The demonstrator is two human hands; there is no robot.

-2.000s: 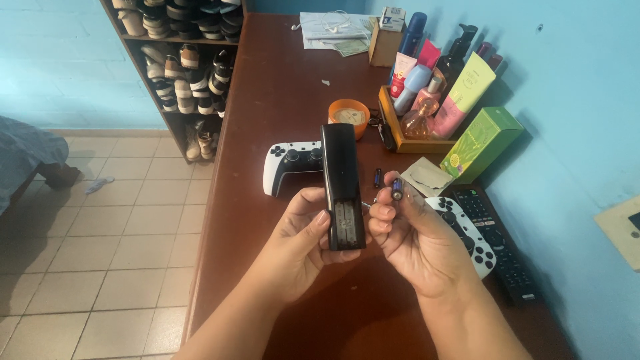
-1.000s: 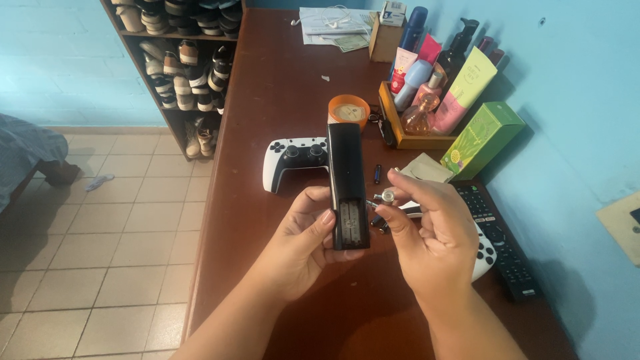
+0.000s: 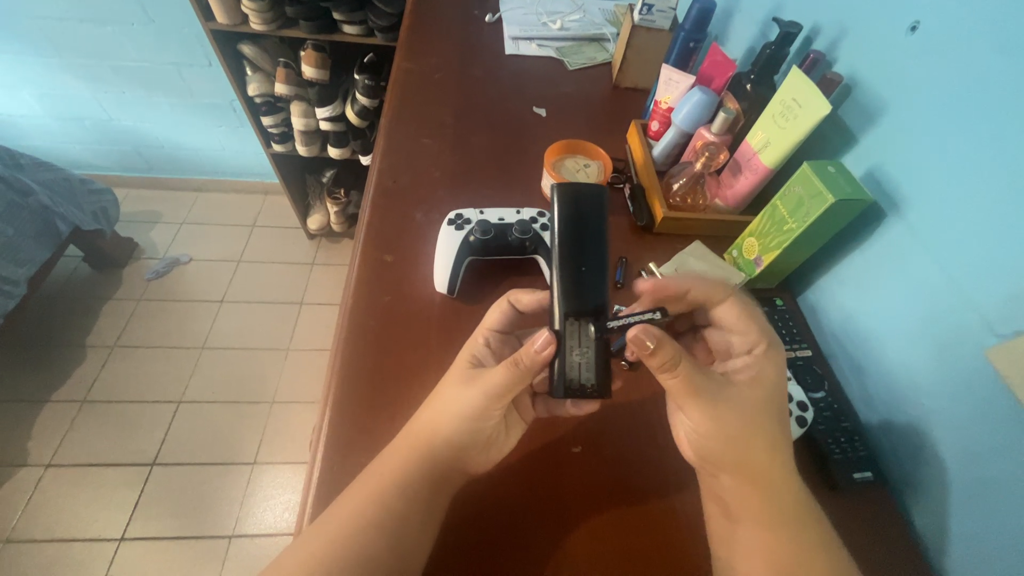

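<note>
My left hand (image 3: 512,368) holds a black remote control (image 3: 581,248) upright, its back facing me. The battery compartment (image 3: 582,352) at its lower end is uncovered, and I see no battery in it. Between thumb and fingers of my right hand (image 3: 704,352) is a Panasonic battery (image 3: 638,320), its end close to the right edge of the compartment. Behind the hands, another small battery (image 3: 621,272) lies on the brown table. More small batteries (image 3: 620,346) show partly between the remote and my right hand.
A white and black game controller (image 3: 480,240) lies behind the remote. Farther back are an orange round container (image 3: 578,164), a wooden tray (image 3: 696,224) of bottles and tubes, and a green box (image 3: 800,224). At right, another remote (image 3: 832,424) lies beside a partly hidden white controller (image 3: 800,404).
My right hand has turned, and the battery in its fingers now lies roughly level beside the compartment. My left hand still holds the remote in about the same place.
</note>
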